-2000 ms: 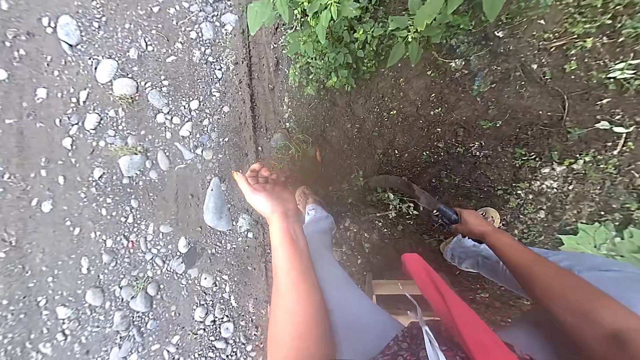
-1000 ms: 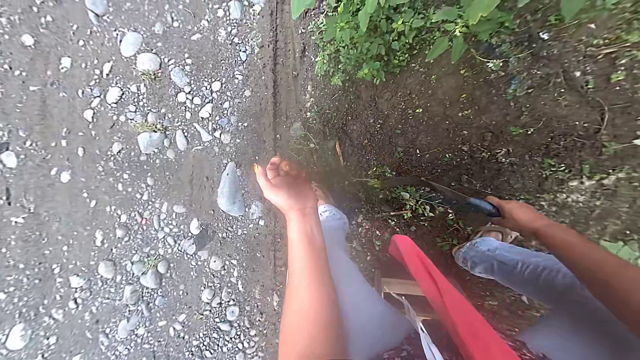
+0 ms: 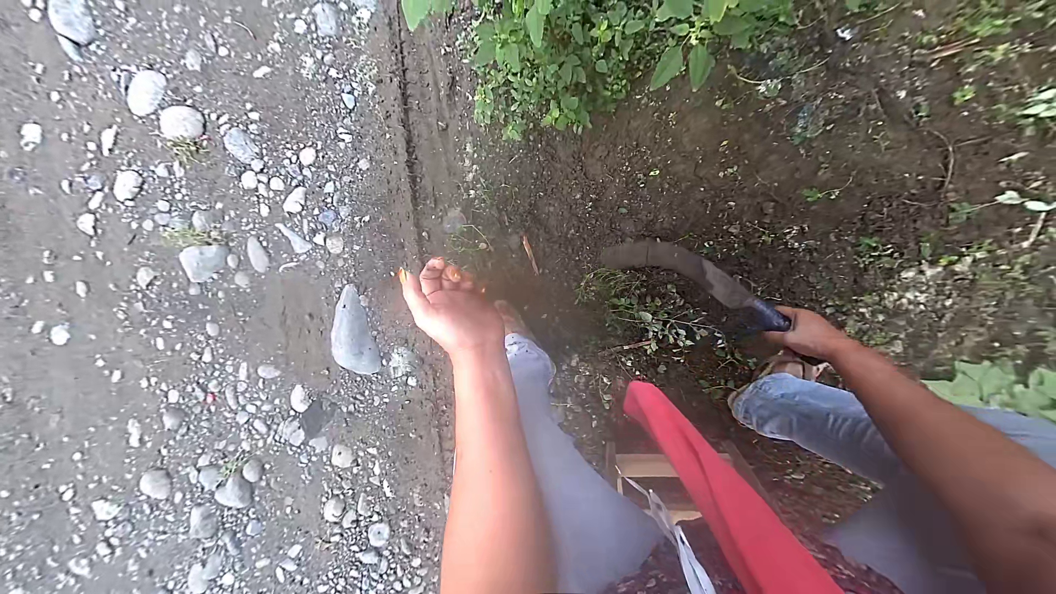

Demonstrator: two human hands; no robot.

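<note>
My right hand (image 3: 807,334) grips the dark handle of a machete with a curved blade (image 3: 689,266). The blade points left, over cut green weeds (image 3: 660,326) lying on the dark soil. My left hand (image 3: 454,305) is held palm up above the edge of the soil with its fingers partly curled and nothing in it. A thin orange-brown stick (image 3: 530,254) lies on the ground to the right of that hand.
Gravel with pale stones covers the left side, including a large pointed stone (image 3: 355,332). Leafy green plants (image 3: 569,66) grow at the top. A wooden stool or frame (image 3: 652,464) stands between my legs, partly behind red cloth (image 3: 726,487).
Against one second ago, my right hand and the machete have shifted, and the blade shows its broad side more. My left hand remains raised with nothing in it.
</note>
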